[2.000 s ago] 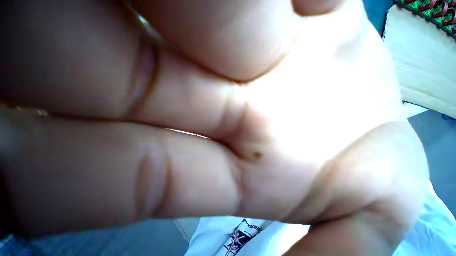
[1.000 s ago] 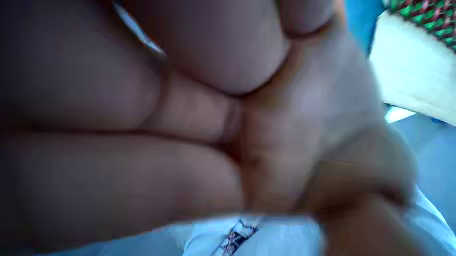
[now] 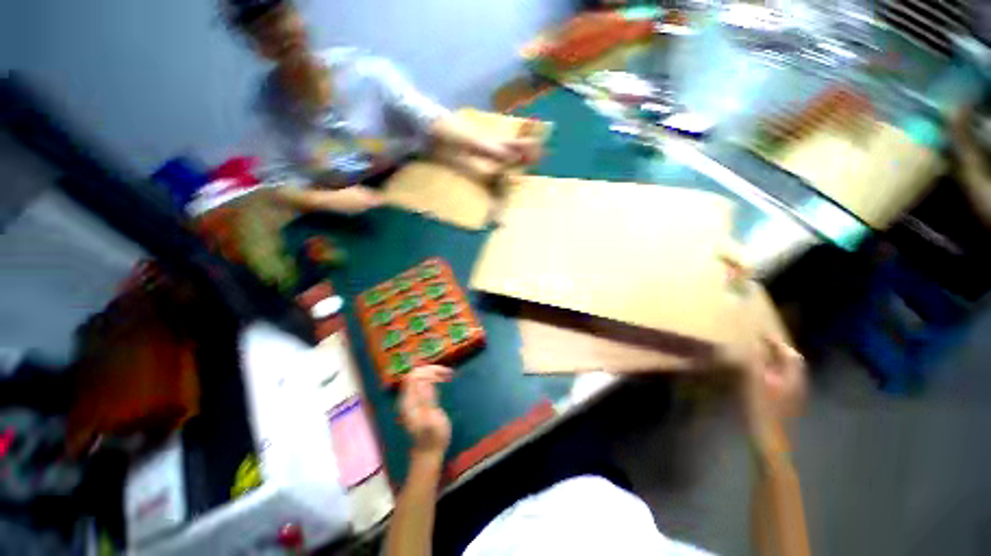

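An orange-brown fixture (image 3: pixel 418 320) with green boards in its pockets lies on the green mat. My left hand (image 3: pixel 424 411) is at its near edge, fingers bent; blur hides whether it grips the fixture. A large tan cardboard sheet (image 3: pixel 609 255) lies right of the fixture, with another tan sheet (image 3: pixel 565 346) partly under it. My right hand (image 3: pixel 776 380) is blurred at the near right corner of the cardboard and appears closed on it.
A person (image 3: pixel 348 114) sits across the bench, hands at another cardboard piece (image 3: pixel 446 187). The white machine (image 3: pixel 285 434) stands at left, with a pink item (image 3: pixel 353 440) beside it. A blue stool (image 3: pixel 897 326) is at right.
The large hand that filled the view is gone from before the camera. The bench, fixture, cardboard sheets and both my hands now show.
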